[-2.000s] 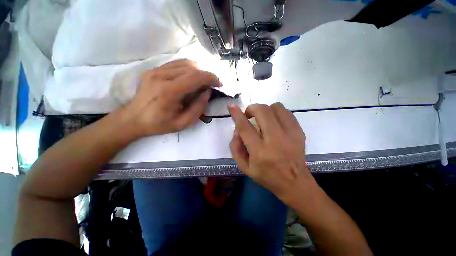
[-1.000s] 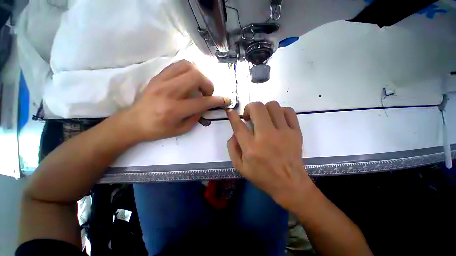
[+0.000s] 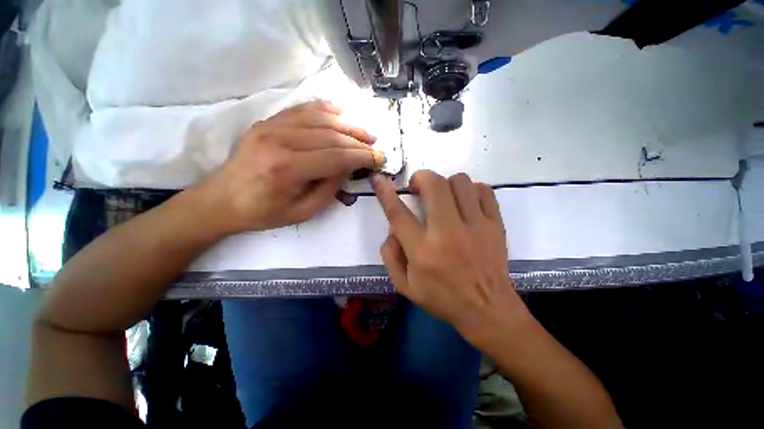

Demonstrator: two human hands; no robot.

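The puffy white quilted lining (image 3: 193, 63) lies left of the needle, with a dark stitch line across it. My left hand (image 3: 293, 163) rests at its right edge, fingertips pinching a small dark seam allowance (image 3: 362, 174) just below the needle area. My right hand (image 3: 448, 243) is on the machine bed, its index fingertip touching the cloth edge beside my left fingertips; it grips nothing that I can see. The presser foot is lost in glare and behind fingers. A dark and plaid fabric (image 3: 109, 214) hangs at the table edge under my left forearm.
The sewing machine head (image 3: 536, 25) with a grey tension knob (image 3: 446, 116) stands above the hands. A black strap (image 3: 670, 21) wraps its arm. A measuring tape (image 3: 586, 279) runs along the table's front edge. Jeans-covered legs and a red object (image 3: 360, 323) show below.
My left fingers have shifted slightly right and down towards my right index fingertip since the oldest frame, covering more of the dark edge. My right hand stays nearly in place.
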